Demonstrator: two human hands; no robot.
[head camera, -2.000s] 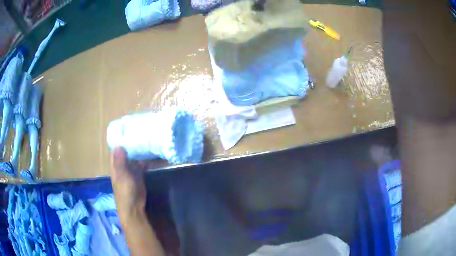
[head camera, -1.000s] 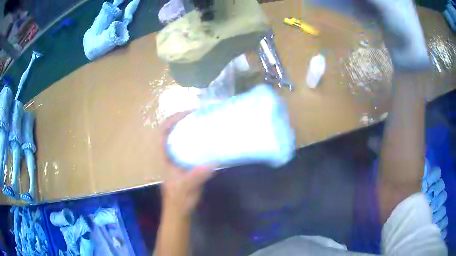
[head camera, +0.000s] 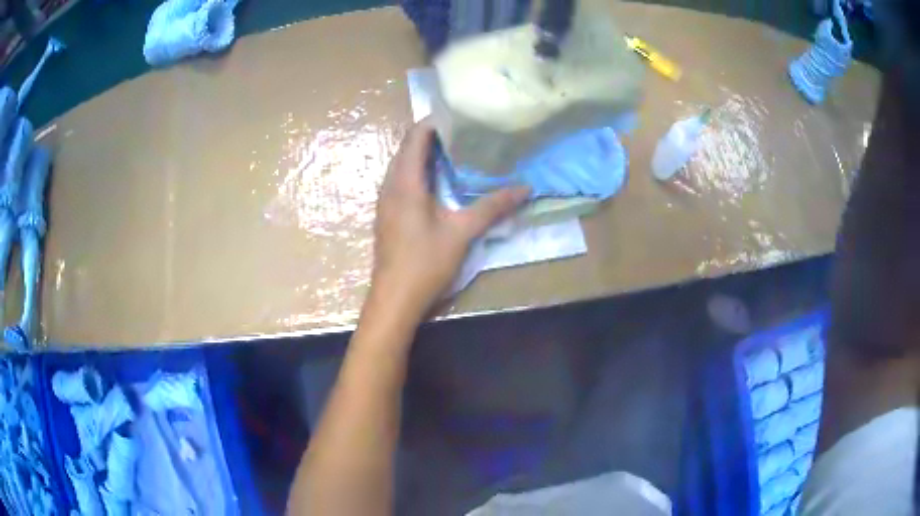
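Observation:
A light-blue hollow body part (head camera: 580, 166) lies between the cream upper press block (head camera: 545, 86) and the beige lower block (head camera: 560, 210). My bare left hand (head camera: 424, 217) grips its left end, with the thumb along the front; the fingertips are partly hidden. A white cloth (head camera: 469, 264) and a white pad (head camera: 545, 245) lie under the fixture. My right arm is raised at the right edge, dark and blurred. My right hand is out of the picture.
A squeeze bottle (head camera: 679, 146) and yellow cutter (head camera: 656, 58) lie right of the press. Blue parts lie behind (head camera: 190, 30) and at far left (head camera: 30, 222). Bins with blue parts stand below the front edge, left (head camera: 217, 403) and right (head camera: 738, 378).
My left hand has moved from the table's front edge up to the fixture, where the blue part now sits under the upper block. My right hand, gloved, has left the picture.

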